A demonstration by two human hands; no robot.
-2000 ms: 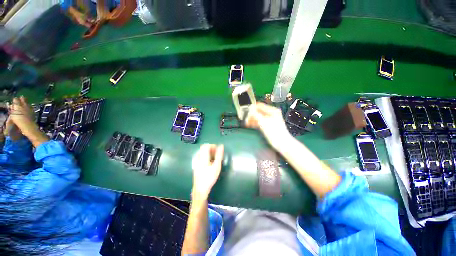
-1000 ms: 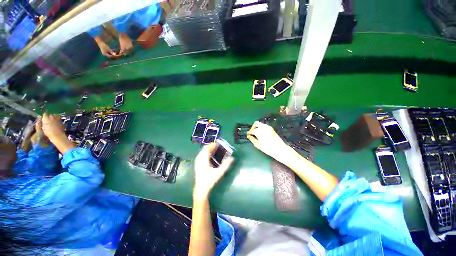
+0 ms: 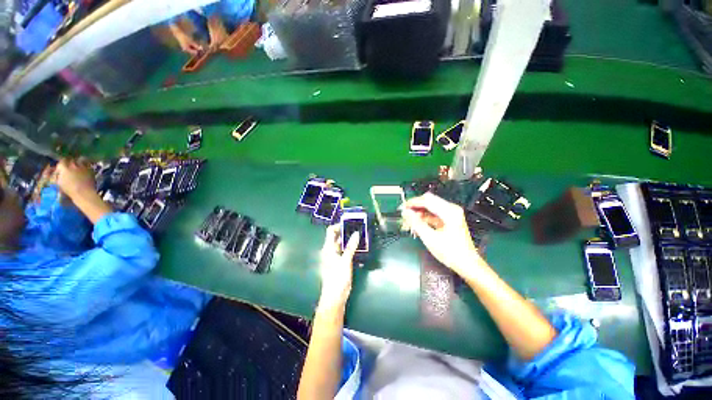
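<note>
My left hand holds a phone unit with a dark screen and pale rim, its thumb over the lower screen. My right hand holds a thin pale open frame by its right side, just above and right of the phone unit. The two are apart. Two phone units lie side by side on the mat behind my left hand. A tangled pile of dark frames lies by the white post, partly hidden by my right hand. A brown-grey flat plate lies in front of me.
White post rises behind the pile. Brown block, two phones and a black blister tray stand right. Dark housings lie left. Phones lie on the belt. A person in blue works at far left.
My right hand has lifted a pale frame from beside the pile and brought it near the phone. My left hand has turned the phone upright and moved slightly right.
</note>
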